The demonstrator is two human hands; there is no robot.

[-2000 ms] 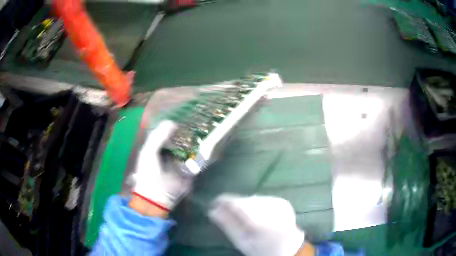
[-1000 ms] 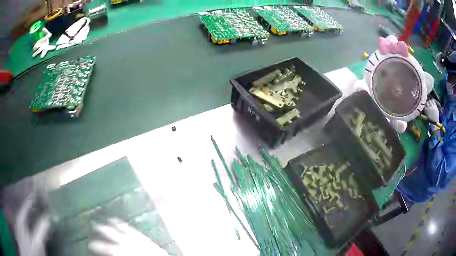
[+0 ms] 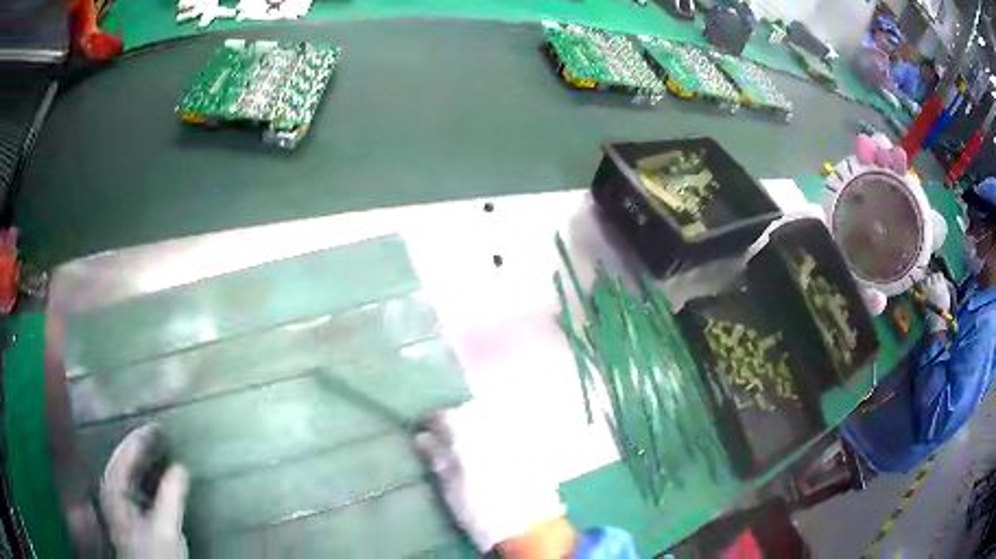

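Observation:
My left hand (image 3: 147, 497), in a white glove with grey fingertips, is over the lower left of the grey-green grooved pad (image 3: 251, 377). Its fingers are curled but apart, with nothing seen in them. My right hand (image 3: 486, 475), gloved and blurred, is at the pad's lower right edge. A thin dark line, perhaps a strip, runs across the pad to its fingertips; I cannot tell whether they grip it. Many thin green strips (image 3: 644, 371) lie in a loose pile to the right. A green circuit board (image 3: 262, 90) lies on the dark green worktop at the upper left.
Several circuit boards (image 3: 601, 60) stand in a row at the back. Black bins (image 3: 666, 246) with pale yellow-green pieces are at the right, beside a round pink-and-white fan (image 3: 877, 224). A person in blue (image 3: 950, 360) is at the far right. Two small dark spots (image 3: 488, 206) are on the metal plate.
The board my left hand held two seconds ago is out of it. Since one second ago the view has swung left. My right hand has moved to the pad's right edge, at the dark line's end.

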